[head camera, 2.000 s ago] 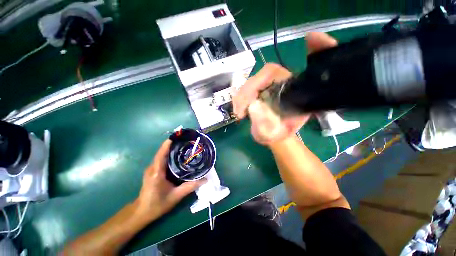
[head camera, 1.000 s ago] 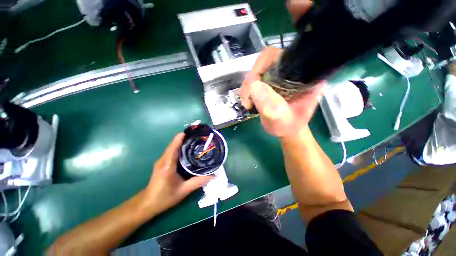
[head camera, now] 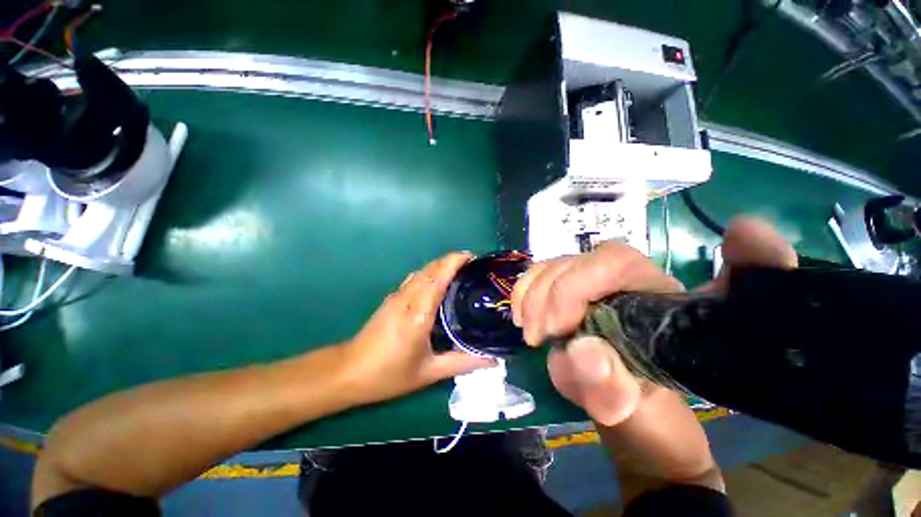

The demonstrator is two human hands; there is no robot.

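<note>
My left hand [head camera: 409, 328] holds the round camera housing [head camera: 467, 315] from its left side at the bench's near edge. The housing's open end faces up, showing a glossy black interior with red and yellow wires. Its white mounting base [head camera: 490, 396] points toward me, with a thin white cable below. My right hand [head camera: 596, 323] grips the wrapped front end of the thick black electric screwdriver [head camera: 768, 343], lying nearly level. My right fingers are over the housing's right rim and hide part of the opening. The screwdriver's tip is hidden by my fingers.
The screw feeder [head camera: 626, 151] stands just beyond the housing. White-and-black camera units [head camera: 111, 192] stand at the left, and another unit [head camera: 877, 227] is at the far right. A metal rail [head camera: 303, 83] crosses the green bench [head camera: 293, 212]. A red wire [head camera: 429, 86] hangs over the rail.
My right hand and the screwdriver have moved from the feeder's front to the housing's opening. The view has shifted, so the feeder now appears farther right. My left hand still holds the housing.
</note>
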